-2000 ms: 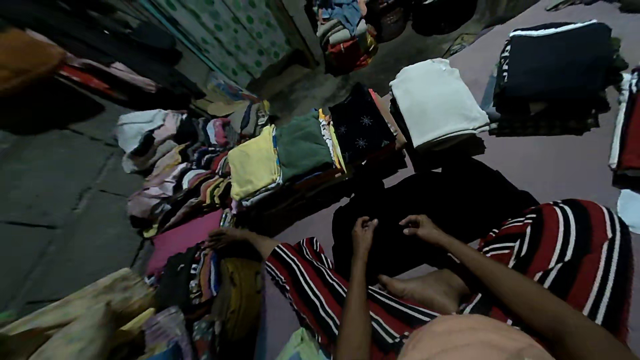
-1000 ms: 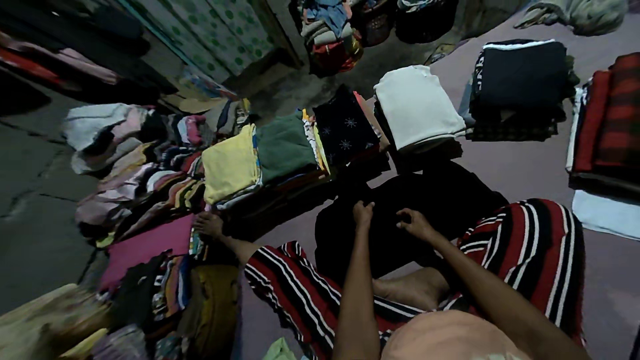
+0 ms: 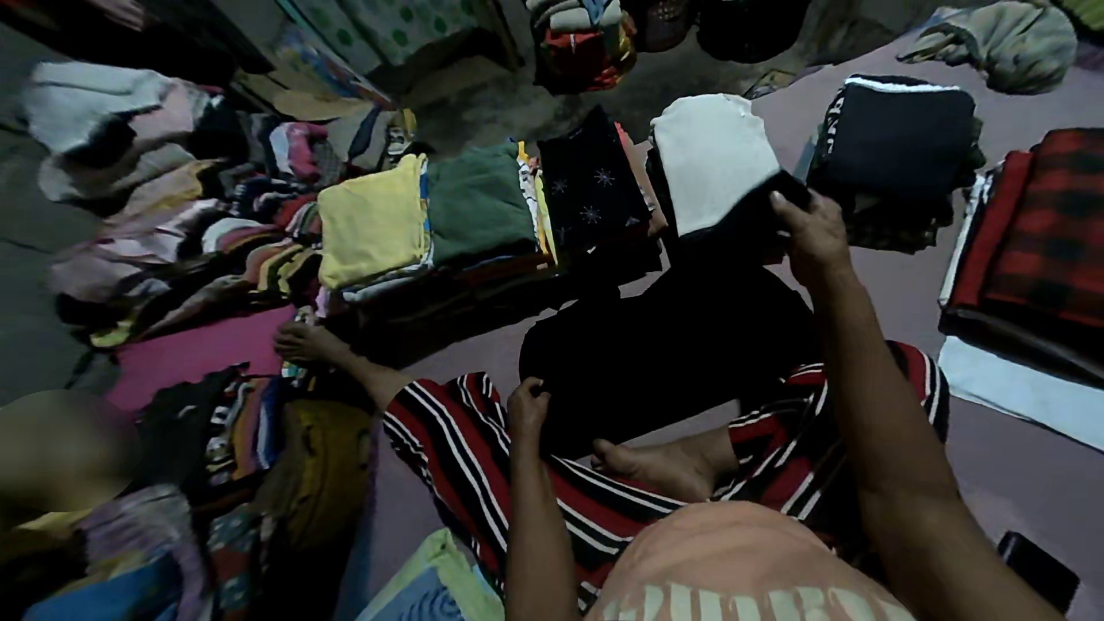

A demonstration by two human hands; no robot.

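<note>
A black garment (image 3: 664, 345) lies spread over the floor covering between my legs. My left hand (image 3: 528, 405) pinches its near left edge. My right hand (image 3: 809, 226) is raised at its far right, gripping a part of the black cloth that overlaps the near corner of a folded white garment (image 3: 714, 159). The white garment tops a stack. To its left are stacks topped by a black garment with a snowflake print (image 3: 595, 185), a green one (image 3: 480, 203) and a yellow one (image 3: 373, 222).
Right of the white stack stands a dark folded stack (image 3: 897, 142), then a red and black checked cloth (image 3: 1048, 228). Rolled and folded clothes (image 3: 250, 246) fill the left side, beside a pink cloth (image 3: 203, 354). A dark flat object (image 3: 1038, 569) lies at lower right.
My right hand has moved away from my left, outward and up to the right, lifting part of the black garment. My left hand has moved down toward the near edge of the garment.
</note>
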